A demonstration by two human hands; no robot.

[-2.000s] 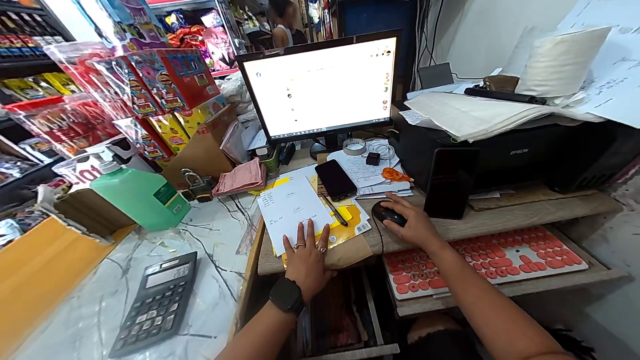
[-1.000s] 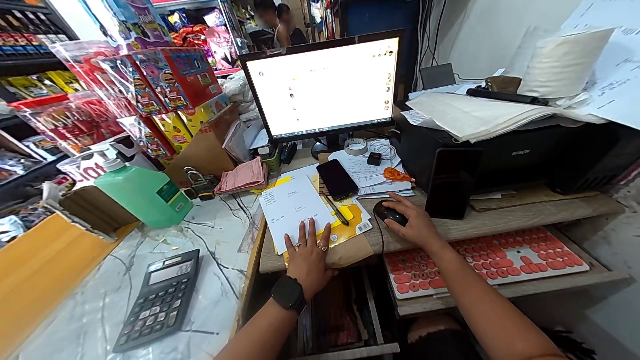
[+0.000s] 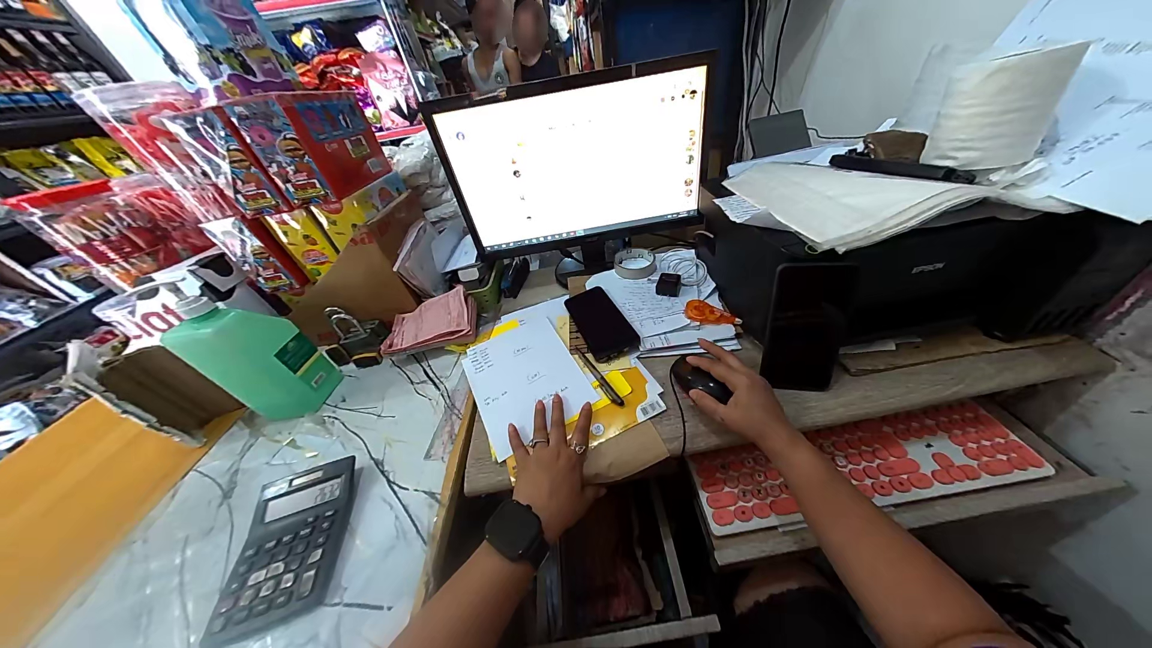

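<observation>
My left hand (image 3: 553, 463), with rings and a black watch, lies flat with fingers apart on the lower edge of a white sheet with handwriting (image 3: 522, 378). My right hand (image 3: 742, 396) rests over a black computer mouse (image 3: 700, 380). A pen (image 3: 601, 378) lies on a yellow printed packet (image 3: 634, 400) between the hands. Behind it is a black smartphone (image 3: 601, 322). The monitor (image 3: 576, 162) is lit. A white keyboard with coral keys (image 3: 882, 468) sits on the lower shelf, partly under my right forearm.
A calculator (image 3: 283, 549), a green pump bottle (image 3: 256, 360) and a padlock (image 3: 355, 335) are on the marble-patterned counter at left. A black printer (image 3: 918, 270) bearing papers stands right, behind an upright dark phone or tablet (image 3: 807, 326). An open drawer (image 3: 607, 567) is below. Two people stand beyond the monitor.
My hands have stayed in place on the sheet and the mouse. Behind the monitor, the people in the background have shifted, and two now show where one was seen at first.
</observation>
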